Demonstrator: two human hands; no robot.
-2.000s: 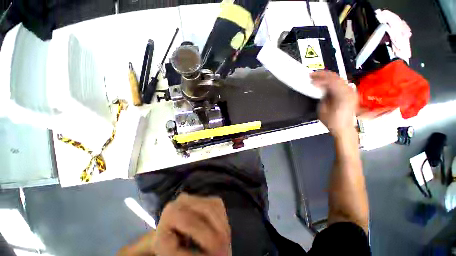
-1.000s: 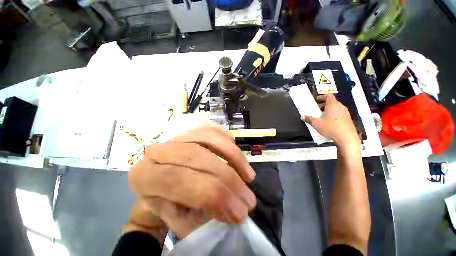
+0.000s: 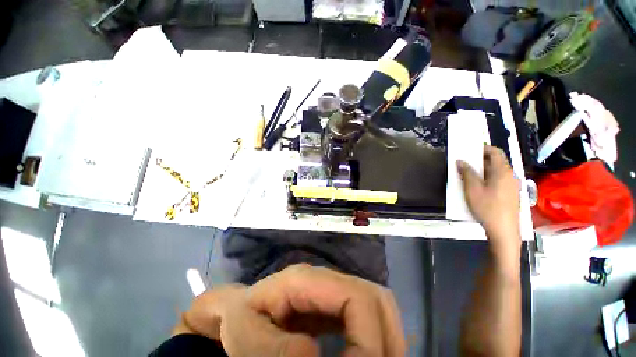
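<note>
A white strip (image 3: 466,150) lies upright in view across the right end of the black machine bed (image 3: 404,167). My right hand (image 3: 494,192) is on its right side, thumb on the strip's face and fingers at its edge. My left hand (image 3: 314,314) is large, close to the camera at the bottom centre, with curled fingers; whether it holds anything is hidden. The machine's metal head with round cap (image 3: 350,96) stands left of centre, with the yellow edge strip (image 3: 343,194) at the bed's front.
Left of the machine lie a yellow-handled tool (image 3: 261,131), a black pen-like tool (image 3: 278,108) and yellow-and-black tape (image 3: 193,194). A black cylinder with a yellow band (image 3: 397,77) is behind the head. A red bag (image 3: 589,199) and a green fan (image 3: 563,45) are at right.
The strip under my right hand has shifted right and turned straighter. My left hand has moved lower; the white piece seen below it a second ago no longer shows. The camera view has also shifted.
</note>
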